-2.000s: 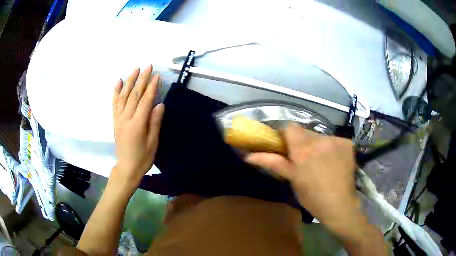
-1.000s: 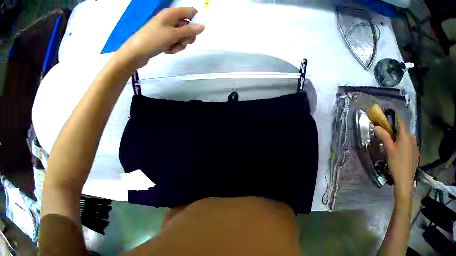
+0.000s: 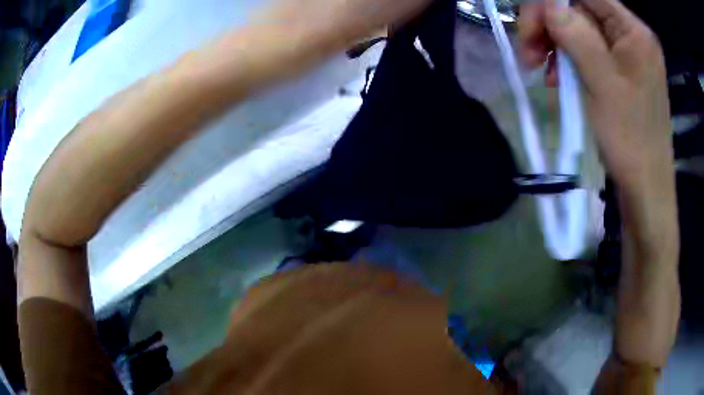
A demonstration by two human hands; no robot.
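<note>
The dark trousers (image 3: 432, 154) are lifted off the board's near edge and hang bunched on their side. The white hanger (image 3: 570, 131) stands nearly upright at their right, with a black clip (image 3: 546, 183) between its bar and the cloth. My right hand (image 3: 598, 46) is closed on the upper part of the hanger. My left forearm crosses the upper left to the top edge. My left hand is cut off there, so its hold cannot be seen. A small white piece (image 3: 343, 226) shows at the trousers' lower edge.
The white padded board (image 3: 185, 200) runs diagonally at left, with a blue strip (image 3: 100, 29) on its far side. A silver metal edge (image 3: 490, 9), perhaps the iron, shows at the top, partly cut off. Dark items (image 3: 147, 362) are low at left.
The trousers and hanger have left the board, turned on their side and moved right. My right hand has let go of the iron and taken the hanger. My left hand has moved out at the top.
</note>
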